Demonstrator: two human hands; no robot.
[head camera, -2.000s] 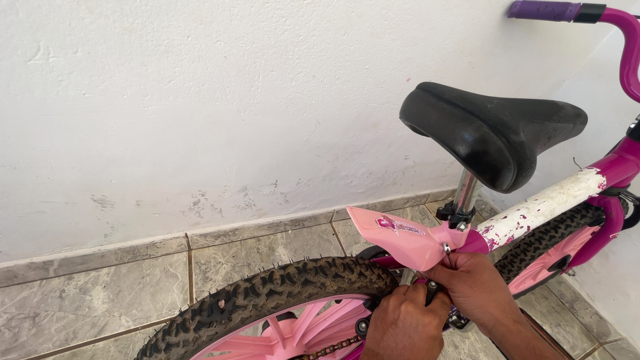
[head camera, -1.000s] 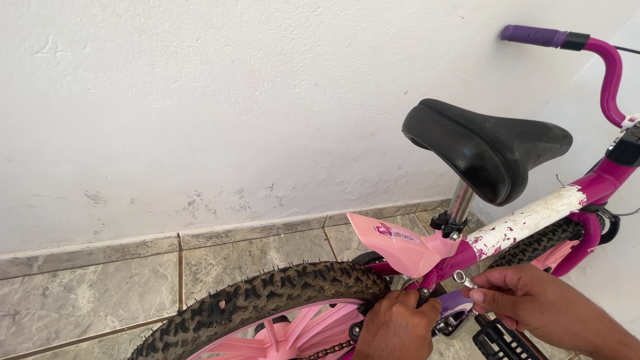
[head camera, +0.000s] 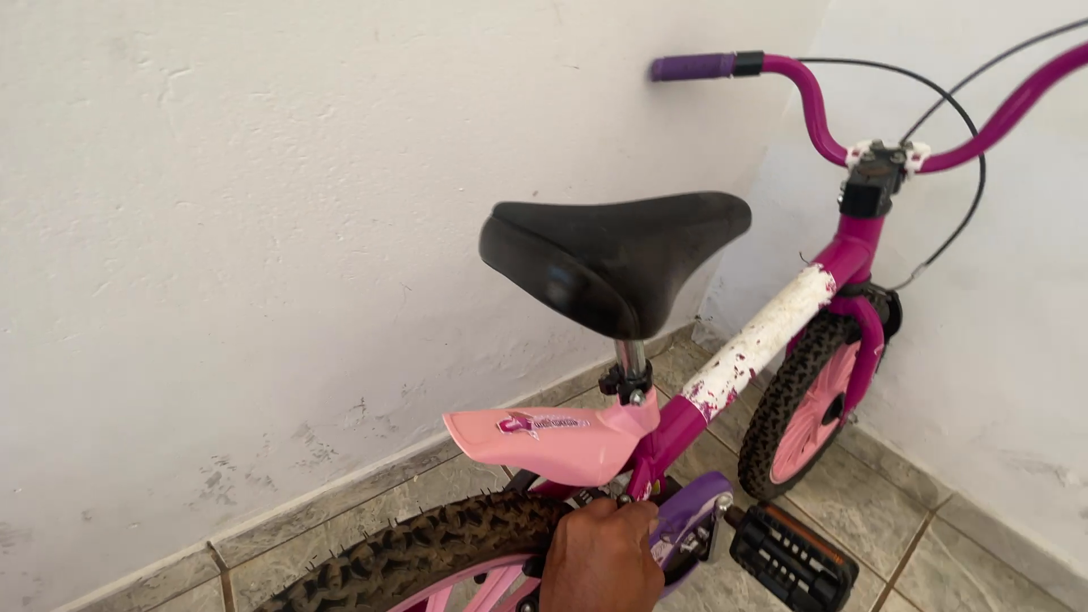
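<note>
My left hand (head camera: 602, 557) reaches to the bicycle's magenta frame beside the rear tyre (head camera: 425, 548), below the pink plastic rear fender (head camera: 544, 442). Its fingertips are hidden behind the knuckles, so what they grip cannot be told. To the right of that hand lies the purple chain guard (head camera: 693, 514), with the black pedal (head camera: 795, 557) beyond it. Above the fender, the black saddle (head camera: 612, 255) stands on its metal seat post (head camera: 631, 359). My right hand is out of view.
The handlebar's purple grip (head camera: 693, 67) is near the white wall (head camera: 297, 212). A brake cable (head camera: 977, 170) loops by the handlebar. The front wheel (head camera: 807, 408) stands near the wall corner, on a tiled floor (head camera: 960, 557).
My right hand, which held a metal wrench beside the frame one second ago, has left the view. My left hand stays by the rear tyre. The view has shifted toward the handlebar.
</note>
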